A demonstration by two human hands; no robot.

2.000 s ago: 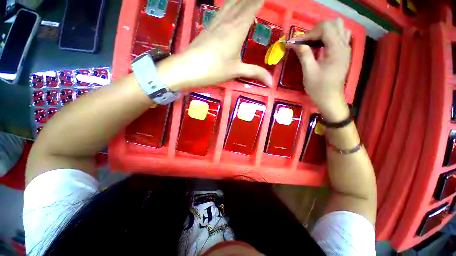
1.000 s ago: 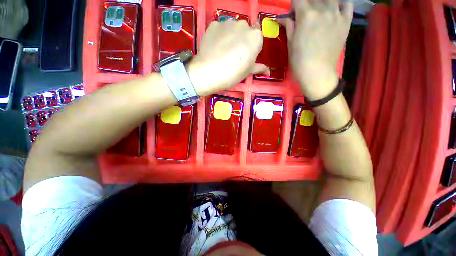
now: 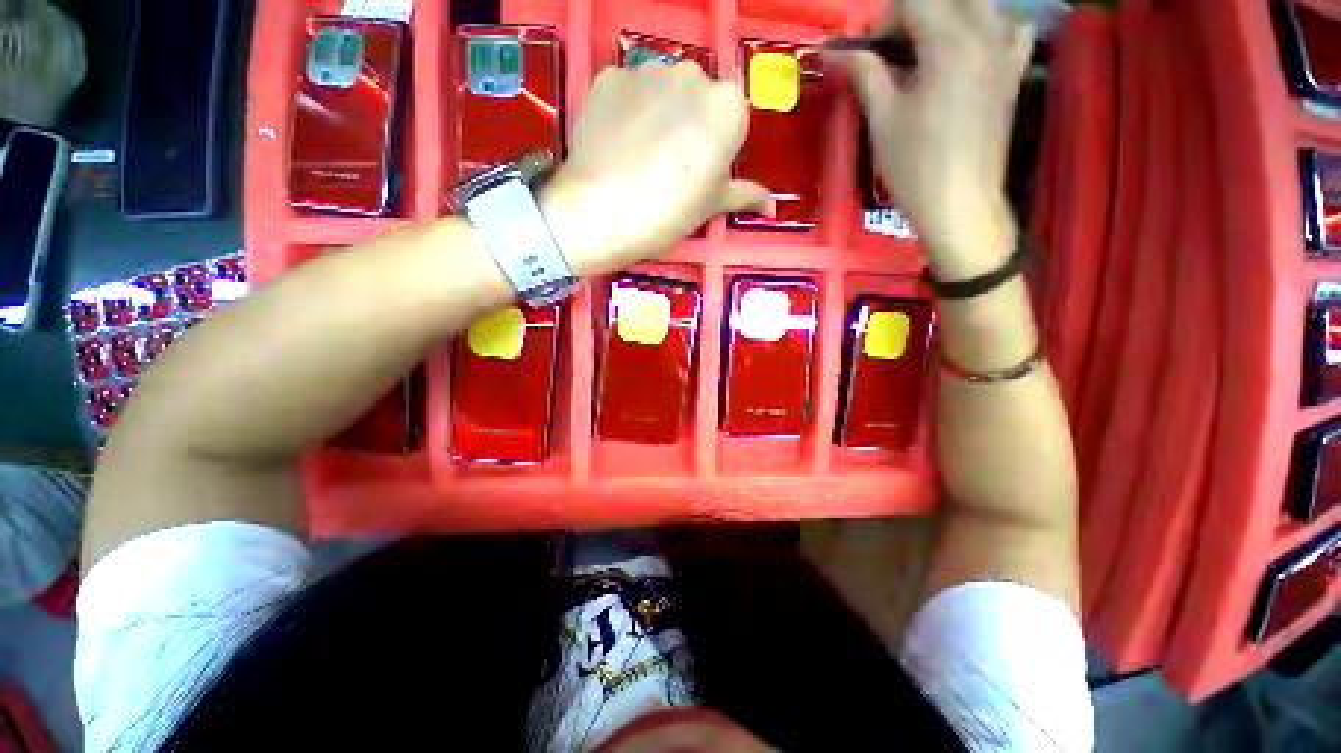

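Note:
The foam tray [image 3: 618, 503] holds glossy red phone back covers in two rows. My right hand [image 3: 949, 125] is shut on a thin dark tweezers or pick [image 3: 871, 52], its tip near the top row's fourth cover [image 3: 780, 155], which bears a yellow sticker [image 3: 775, 81]. My left hand [image 3: 662, 155] lies over the top row's third cover, fingers curled, thumb at the fourth cover; whether it holds anything is hidden. The two top-left covers show pale greenish camera areas [image 3: 337, 56]. Front-row covers show yellow stickers [image 3: 885, 334], one looking white from glare.
A lens blister tray [image 3: 147, 331] lies left of the foam tray, partly under my left forearm. A smartphone [image 3: 27, 221] and a dark flat device [image 3: 174, 111] lie at upper left. Stacked foam trays [image 3: 1125, 338] stand at right, with covers in the top one.
Since the earliest frame, the loose yellow sticker at the tool tip is gone from sight, and my left hand has curled and lowered. Since one second ago, my right hand has shifted slightly right.

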